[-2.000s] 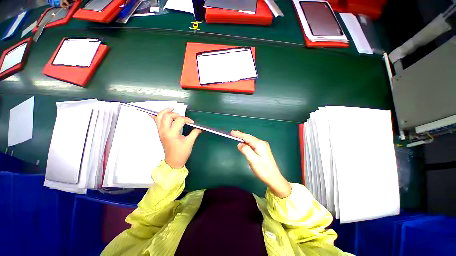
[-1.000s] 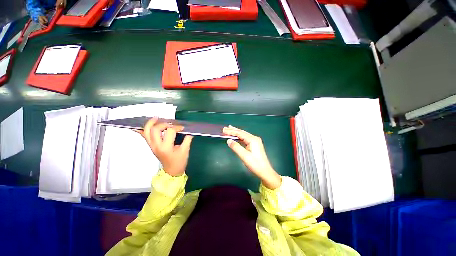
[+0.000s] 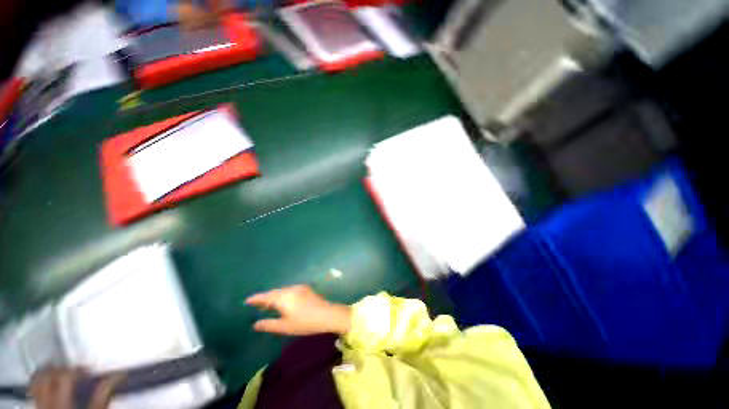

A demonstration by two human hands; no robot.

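The frame is blurred. My left hand (image 3: 64,389), at the bottom left, holds a thin grey panel (image 3: 164,371), seen nearly edge-on over the left white stack (image 3: 132,311). My right hand (image 3: 296,310) is over the green bench (image 3: 264,248) in front of my body, fingers apart, with nothing seen in it. A tiny white scrap (image 3: 336,273) shows on the bench just beyond my right hand. The right white stack (image 3: 440,192) stands further right, with red along its left side.
A white-faced panel (image 3: 188,152) lies on a red pad (image 3: 116,180) across the bench. At the far side are a dark-faced panel (image 3: 332,30) and another person's hand (image 3: 200,14). A grey machine box (image 3: 519,64) and blue crates (image 3: 591,272) are at the right.
The view has swung and tilted, so the bench things sit further left. My right hand has let go of the panel; my left hand holds it alone, low at the left. The white scrap now shows.
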